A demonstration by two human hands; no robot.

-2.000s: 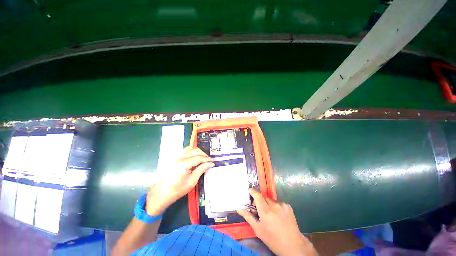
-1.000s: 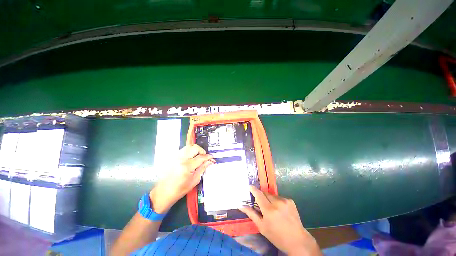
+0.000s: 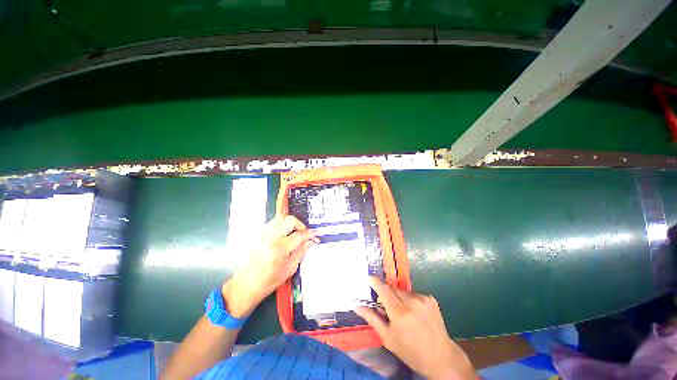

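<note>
An open black tablet unit [image 3: 295, 312] lies in an orange-red frame [image 3: 398, 245] on the green bench. A large white battery [image 3: 335, 278] fills its lower part, below a circuit board [image 3: 328, 203]. My left hand [image 3: 273, 252], with a blue wristband, has its fingertips pinched together at the battery's upper left edge; whether they hold a small piece is too small to tell. My right hand [image 3: 401, 315] has thumb and index finger on the battery's lower right corner, bottom and right edges. The fingers partly hide these edges.
A white strip [image 3: 248, 208] lies left of the frame. A shiny holder with white rectangles [image 3: 53, 237] is at far left. A chipped rail [image 3: 334, 161] and slanted grey post [image 3: 549, 82] stand beyond, before the green belt [image 3: 223, 130]. Pink sleeves [image 3: 646, 364] show at lower right.
The whole view has shifted slightly since two seconds ago. Both hands stay at the same places on the battery, with only tiny finger movement.
</note>
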